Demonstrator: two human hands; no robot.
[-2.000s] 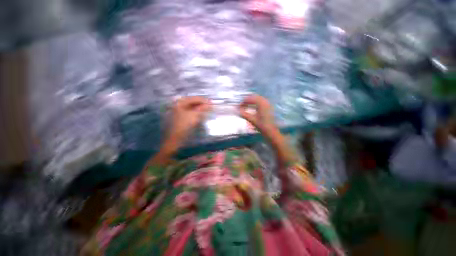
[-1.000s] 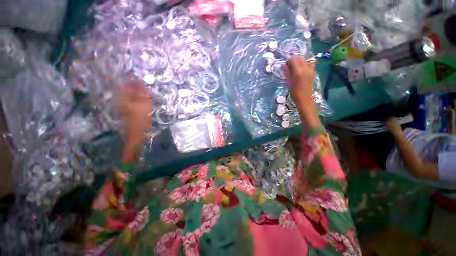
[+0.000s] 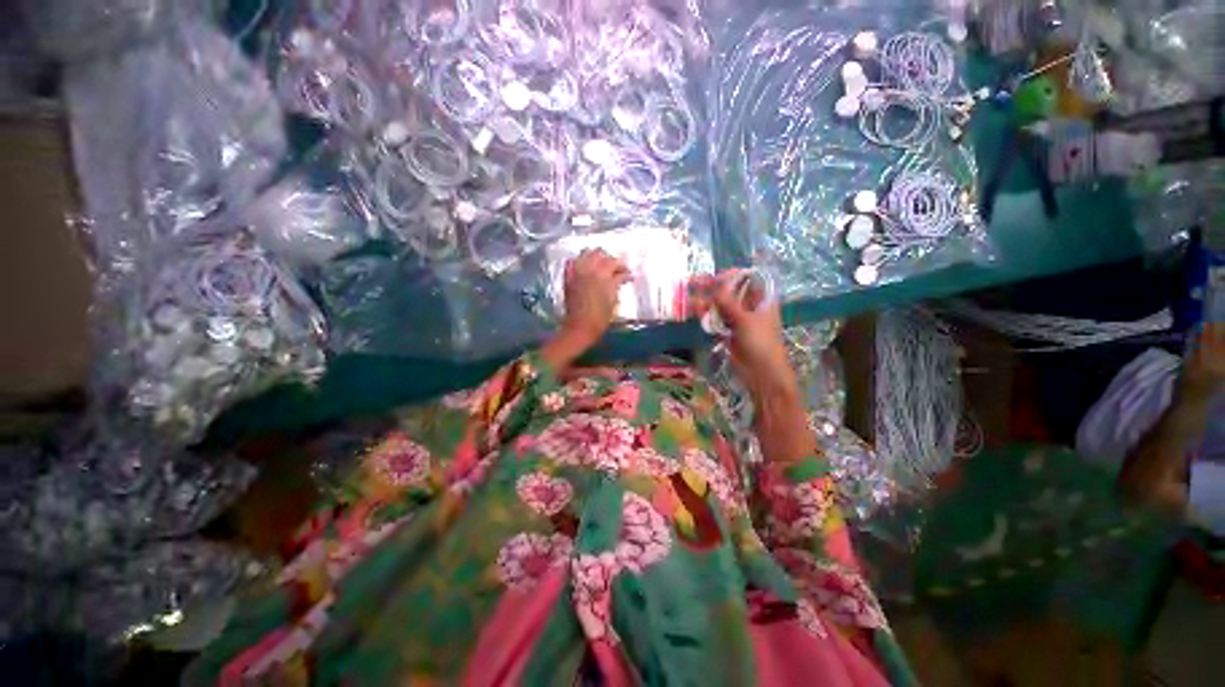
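My left hand (image 3: 593,291) is at the bench edge, its fingertips on the stack of small clear poly bags (image 3: 652,263); I cannot tell if it grips one. My right hand (image 3: 743,311) is just right of the stack, fingers closed on a coiled white cord (image 3: 760,285), with its fingertips near the bags' red edge. Packed units (image 3: 494,242) lie in a wide glossy pile beyond and left of the bags. Loose coils (image 3: 923,201) with round white end pieces (image 3: 861,231) lie in two groups at the right on a clear sheet (image 3: 793,148).
Bulging clear bags of coils (image 3: 229,322) stand at left, by a brown box (image 3: 40,255). Uncoiled white cables (image 3: 916,389) hang below the bench edge at right. A green-yellow object (image 3: 1037,99) and dark tool lie far right. Another person's arm (image 3: 1166,436) is at the right edge.
My right hand has come back from the loose coils to the bag stack with a coil. My left hand has moved right from the packed pile onto the bags. The view has shifted.
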